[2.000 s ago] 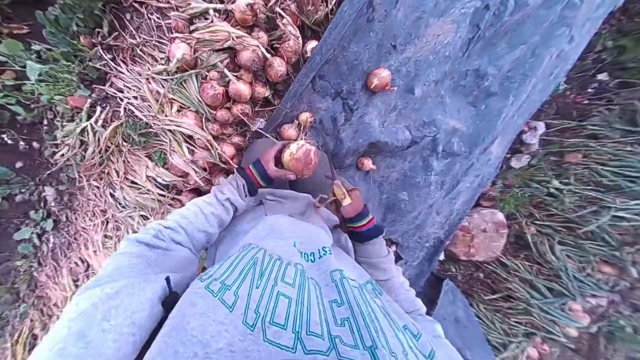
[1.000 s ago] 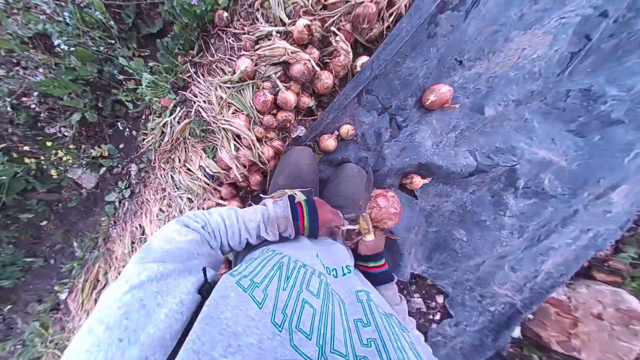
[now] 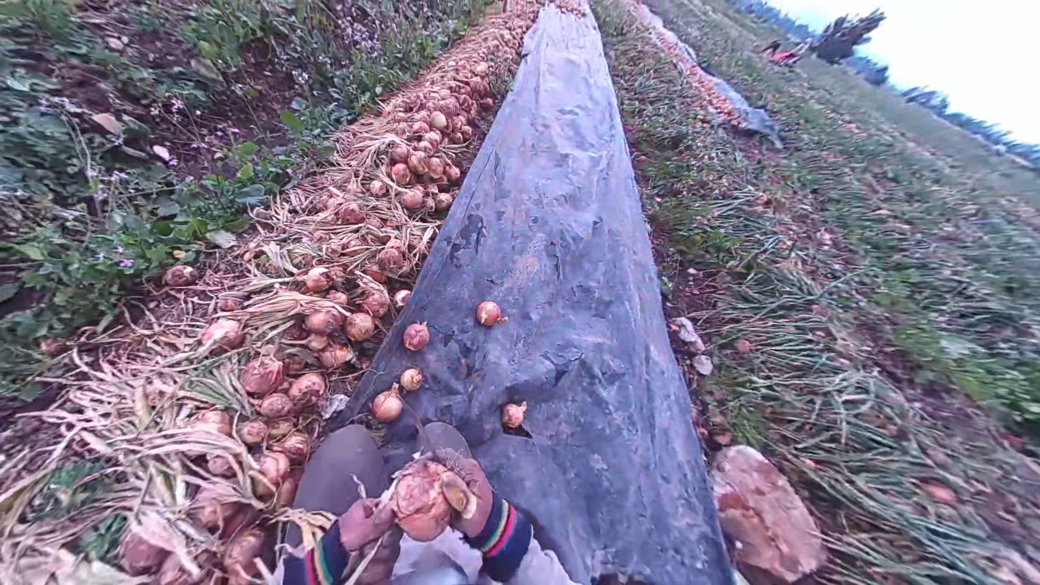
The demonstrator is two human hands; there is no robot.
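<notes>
A large onion (image 3: pixel 422 500) with papery skin is between my two hands, low in the view above my knees. My right hand (image 3: pixel 475 491) grips its right side; a yellowish piece lies along the thumb. A thin, dark, blade-like thing rises above the onion, its lower end hidden. On the onion's left side, my left hand (image 3: pixel 366 524) pinches dry onion leaves (image 3: pixel 361 561). Several loose onions lie ahead on the dark plastic sheet (image 3: pixel 569 479), among them one by a tear (image 3: pixel 513 414) and one farther up (image 3: pixel 488 314).
Left of the sheet runs a long row of onions with dry tops (image 3: pixel 325 321), bordered by green weeds (image 3: pixel 244 175). A large stone (image 3: pixel 764 512) rests by the sheet's right edge. Fallen green onion tops (image 3: pixel 845 390) cover the ground farther right. Another onion row with sheeting (image 3: pixel 707 77) stretches away.
The view has tilted up along the sheet. Two seconds ago my left hand held an onion; one second ago an onion was at my right hand. Now the onion is between both hands.
</notes>
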